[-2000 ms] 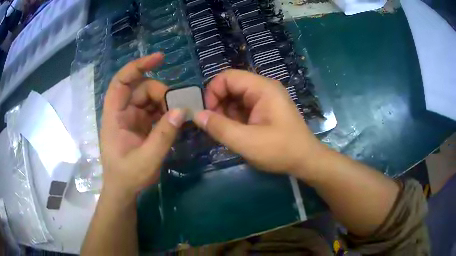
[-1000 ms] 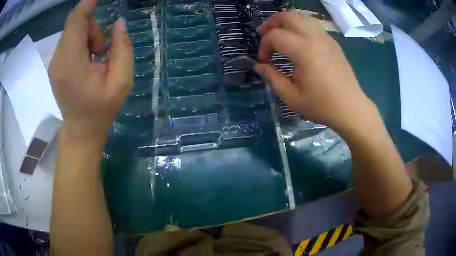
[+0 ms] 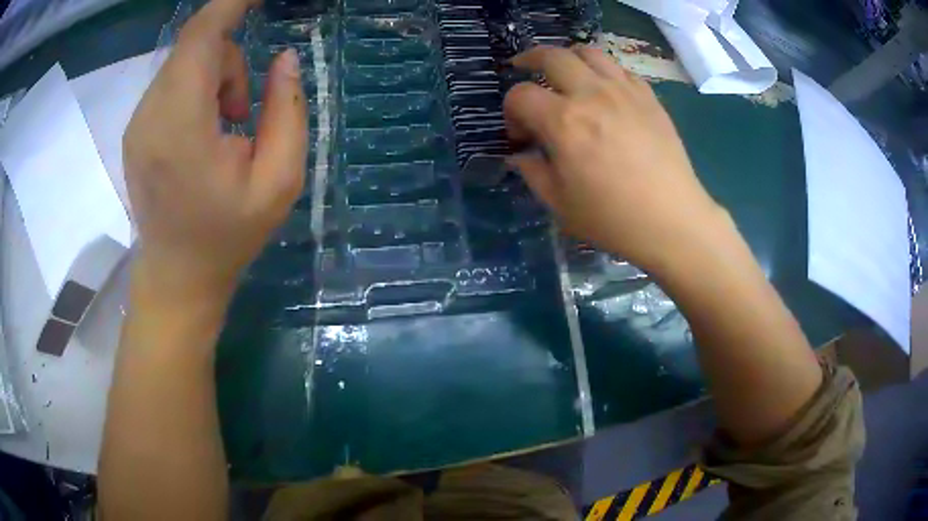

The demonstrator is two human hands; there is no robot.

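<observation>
The clear blister tray (image 3: 392, 178) lies on the green mat in front of me. A dense row of black modules (image 3: 473, 92) with pale edges fills one of its columns. One module (image 3: 485, 170) lies flat-looking at the near end of that row. My right hand (image 3: 600, 148) is over the tray, thumb and fingertips at this module's right end; whether they still grip it is hidden. My left hand (image 3: 219, 153) hovers over the tray's left side, empty, thumb and fingers apart. Two grey adhesive squares (image 3: 71, 300) sit on a curling release liner at the left.
A white sheet (image 3: 61, 407) covers the left side, with a blank white strip (image 3: 63, 183) on it. A curled white liner (image 3: 717, 51) lies at the back right. Another white sheet (image 3: 855, 214) lies at the right edge. Clear tape (image 3: 576, 356) runs along the mat.
My hands have moved apart from the module held between them. My right hand has carried it to the near end of the row. My left hand is now empty.
</observation>
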